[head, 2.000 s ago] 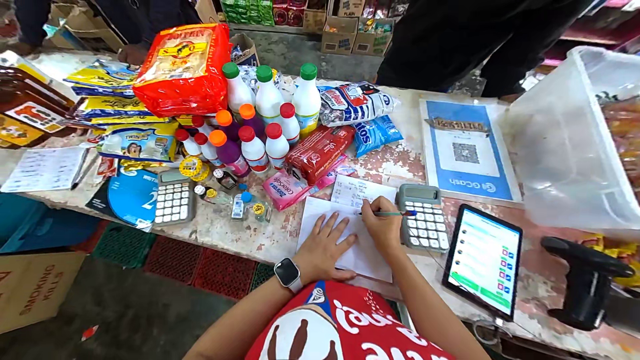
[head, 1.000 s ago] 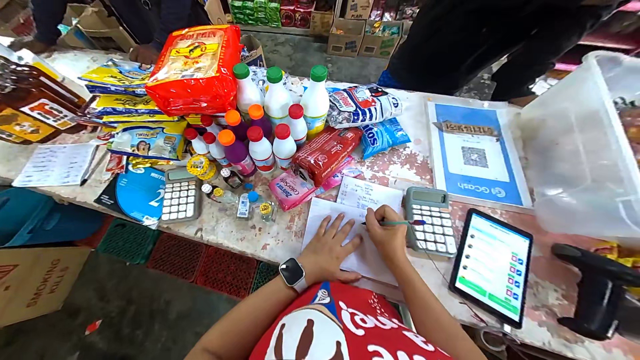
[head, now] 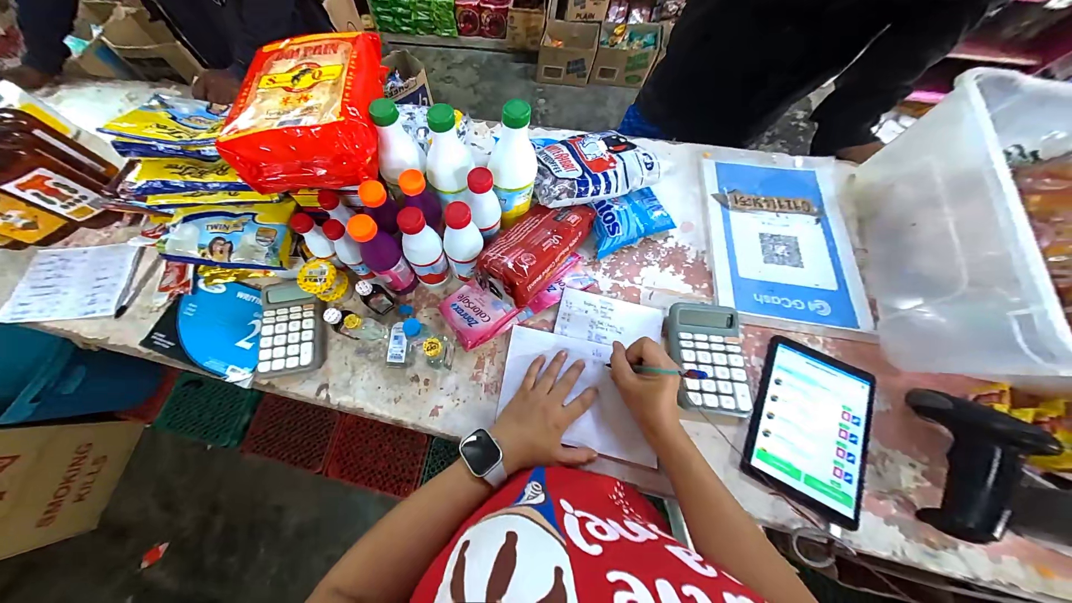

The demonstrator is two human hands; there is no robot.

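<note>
My left hand point(head: 546, 410) lies flat with spread fingers on a white sheet of paper point(head: 523, 352). My right hand point(head: 649, 383) holds a pen point(head: 670, 371) whose tip is at the paper's upper part. Above that sheet lies a handwritten slip point(head: 605, 316). A grey calculator point(head: 710, 356) is just right of my right hand, and a tablet point(head: 808, 427) with a lit screen lies beyond it. Left of the papers are a pink sachet pack point(head: 477, 314), small glass bottles point(head: 397, 343) and several white bottles with red caps point(head: 423, 247).
A second calculator point(head: 287, 335) and a notepad point(head: 71, 280) lie at left, near a red plastic pack point(head: 306, 109) and stacked sachets point(head: 226, 234). At right are a payment sign point(head: 783, 243), a clear plastic bin point(head: 930, 226) and a barcode scanner point(head: 976, 461). Two people stand across the counter.
My left hand stays flat on the paper and my right hand keeps the pen at it, with only slight movement. The goods on the counter have not plainly moved.
</note>
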